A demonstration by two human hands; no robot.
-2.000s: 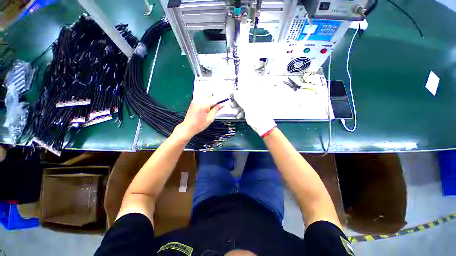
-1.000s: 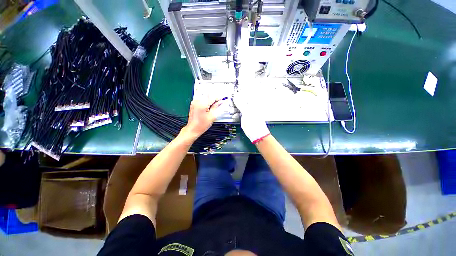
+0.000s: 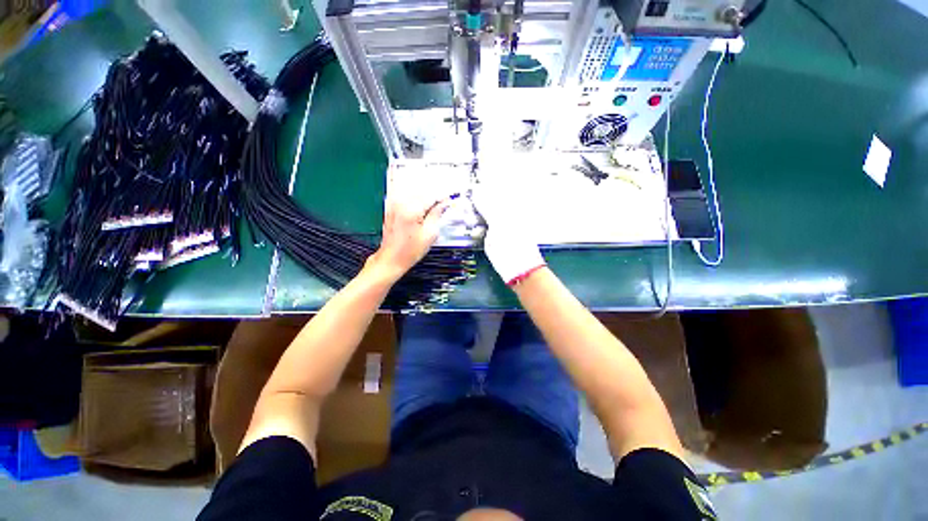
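Note:
My bare left hand [image 3: 408, 230] is at the front left of the white base plate [image 3: 600, 214], fingers bent around a short dark cable end [image 3: 455, 196], mostly hidden. My right hand [image 3: 509, 242], in a white glove with a red cuff, lies on the plate under the machine head; glare washes out its fingers, so what it holds cannot be seen. The soldering machine (?) [image 3: 364, 87] has a silver frame and an upright central head. A tied black cable bundle [image 3: 295, 226] curves left of it, its metallic tips fanned below my left hand.
A pile of black cable assemblies [image 3: 148, 163] lies at the left. The control box [image 3: 636, 76] stands behind right. Small cutters (?) [image 3: 592, 171] lie on the plate, a black phone (?) [image 3: 690, 198] beside it. Cardboard boxes [image 3: 142, 407] stand below the bench.
The whole view has shifted slightly. My gloved right hand has come a little left and nearer the bench edge. The dark cable end shows less than two seconds ago.

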